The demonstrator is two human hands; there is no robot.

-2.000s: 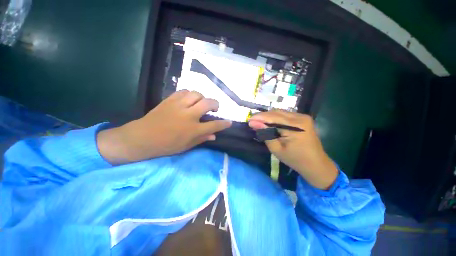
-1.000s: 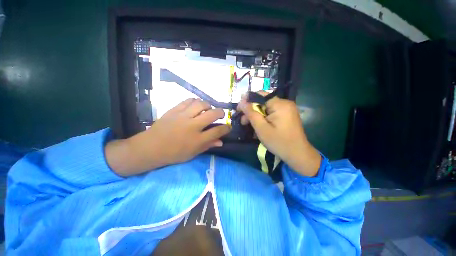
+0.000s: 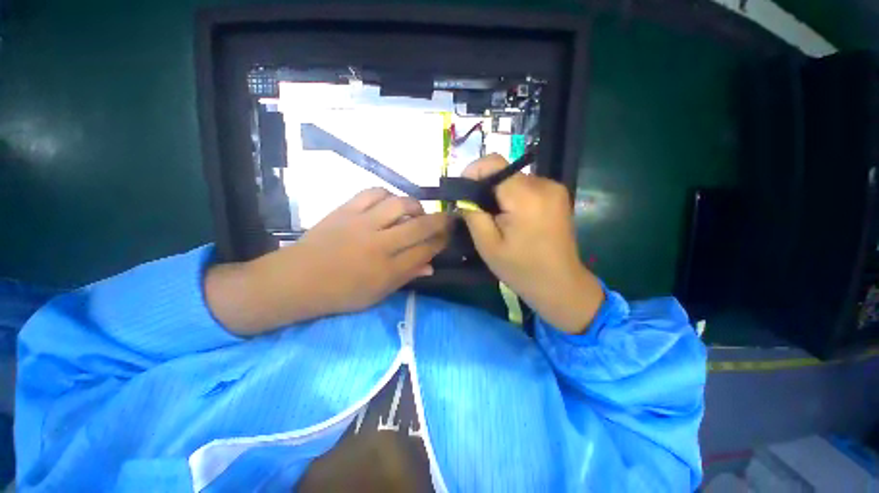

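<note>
The opened tablet lies in a black foam tray (image 3: 395, 37). Its bright white battery (image 3: 386, 135) fills the left and middle. A dark flat flex cable (image 3: 371, 166) runs diagonally across it. My right hand (image 3: 528, 226) holds a thin black pointed stick (image 3: 511, 171) and a black tape piece (image 3: 461, 191) at the battery's lower right edge, over the cable's end. A pale yellow liner strip (image 3: 511, 302) hangs below this hand. My left hand (image 3: 361, 252) rests on the battery's lower part, fingertips beside the tape; whether they grip anything is hidden.
The mainboard (image 3: 503, 123) with a green patch lies at the tablet's right, with red and black wires beside it. The tray is on a dark green bench (image 3: 106, 135). Black stacked trays (image 3: 829, 202) stand to the right. A pale rail (image 3: 790, 26) crosses the upper right.
The view has shifted, so the tray sits further left. My right hand has moved up onto the cable's end with the black piece. My left fingertips have moved closer to it.
</note>
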